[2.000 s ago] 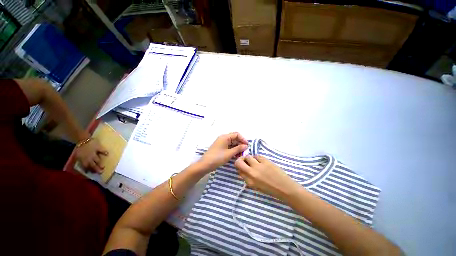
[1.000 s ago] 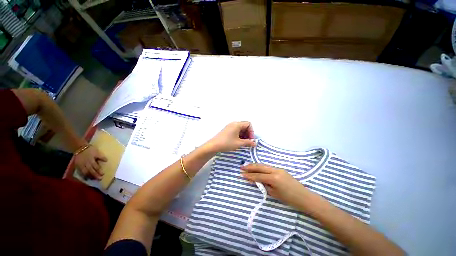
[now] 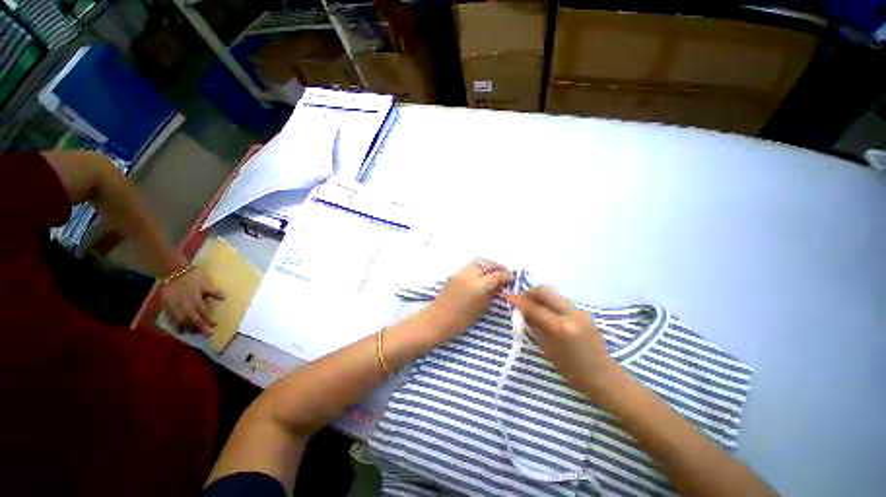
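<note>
A grey-blue and white striped T-shirt [image 3: 437, 417] lies on the white table, its ribbed neckband toward the far side. My left hand [image 3: 473, 299] and my right hand [image 3: 559, 330] meet at the left end of the neckband. My left fingertips pinch there; whether on cloth or tape is hidden. My right fingers hold the upper end of a narrow white tape measure [image 3: 505, 374], which hangs from them and curls over the shirt front. A printed measurement sheet [image 3: 325, 272] lies flat left of the shirt.
Clipboard papers [image 3: 291, 155] with a curled page lie behind the sheet. A person in a red top stands at the left, one hand [image 3: 192, 299] on a yellow-tan card [image 3: 231, 281]. A marked strip runs along the table's near edge. Cartons [image 3: 670, 63] stand beyond the table [image 3: 622, 194].
A second ago my hands were apart; now my right hand has moved up to meet my left at the neckband. The tape's upper end has moved up with it. The whole view has shifted slightly.
</note>
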